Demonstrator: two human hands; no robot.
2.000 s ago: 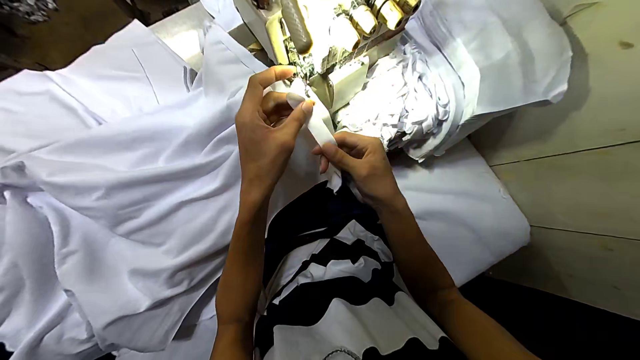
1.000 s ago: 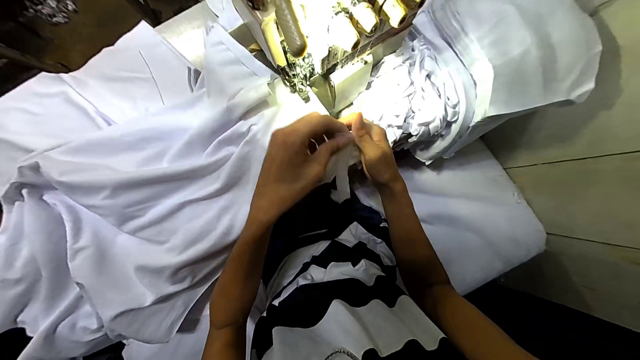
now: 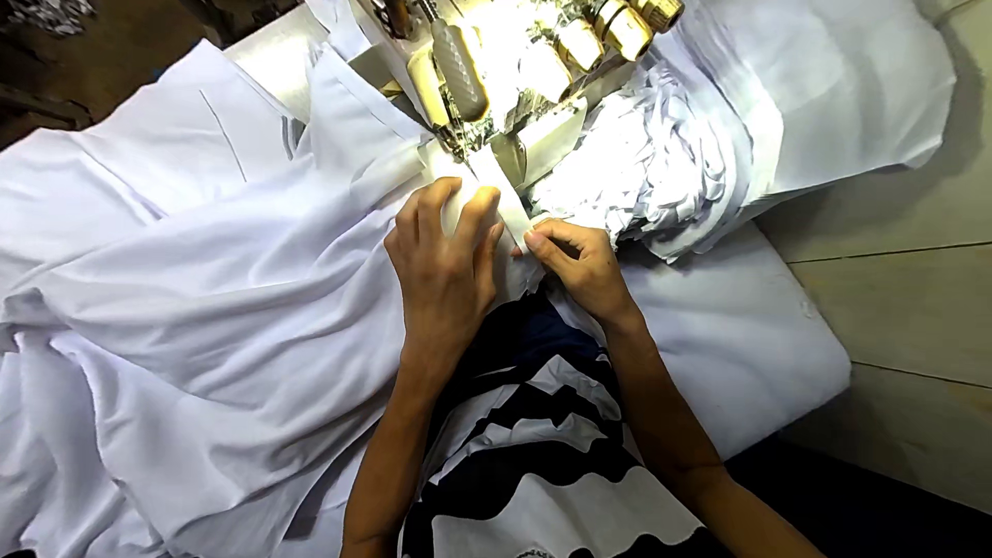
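The head of an overlock-type sewing machine, brightly lit, stands at the top centre. A narrow white fabric strip runs from its presser foot toward me. Between thumb and fingers, my right hand pinches the strip's near end. My left hand lies with bent, spread fingers on the white fabric, just left of the strip and below the needle area. That fabric spreads in loose folds over the left side.
Right of the machine lies a bunched heap of white fabric strips, against a stack of white cloth. White cloth also covers the table's right corner. Tan boards or tiles adjoin it at the right.
My hands were close together over the strip one second ago; now they are apart. The left has spread onto the fabric, and the strip lies straight up to the presser foot.
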